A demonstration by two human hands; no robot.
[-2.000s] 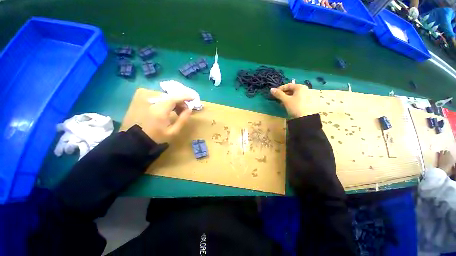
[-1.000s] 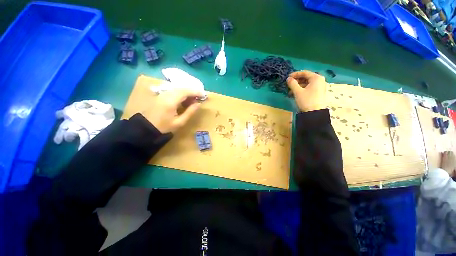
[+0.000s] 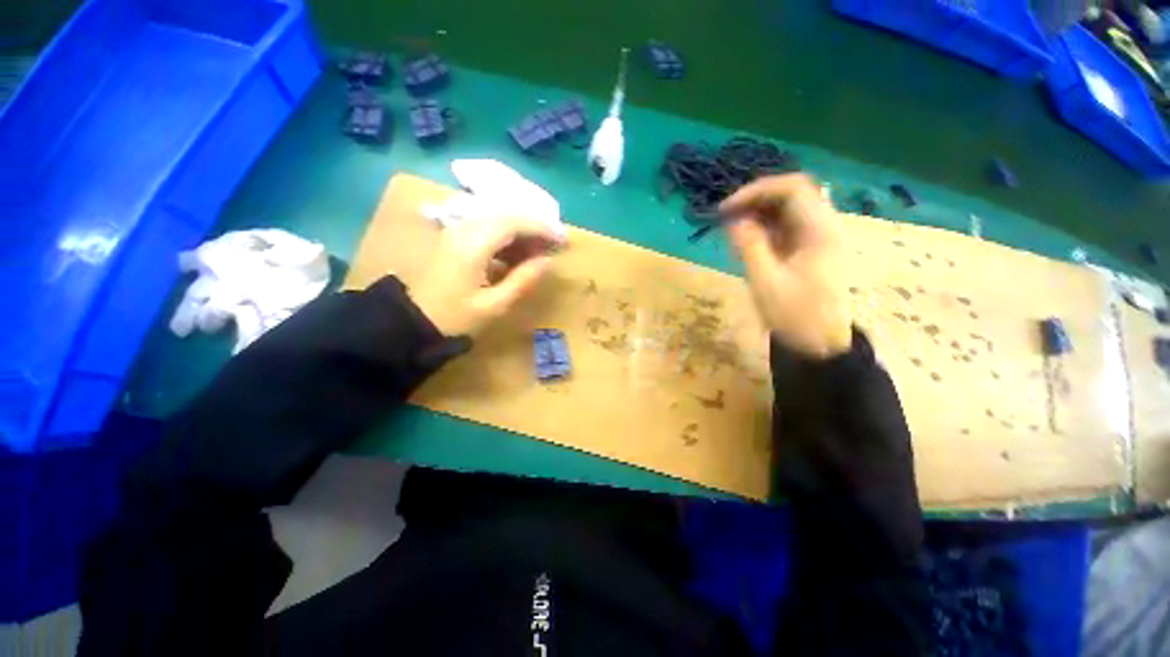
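A small navy block lies on the tan cardboard mat, between my hands. My bare left hand is over the mat's upper left, beside the crumpled white cloth. Its thumb and index are curled close together; whether they hold anything is unclear. My bare right hand is blurred, at the near edge of the tangled black strap pile. Its thumb and index pinch what looks like a short black strap, whose end sticks out to the left.
A white needle-tip bottle and several navy blocks lie beyond the mat. White gloves and a blue tote are at left. A neighbouring mat with one block is at right. A person's pale sleeve shows lower right.
The view has shifted, so the bench items sit further right. My right hand has drawn slightly back from the strap pile, with a dark strap end now showing at its fingertips. The block stays on the mat.
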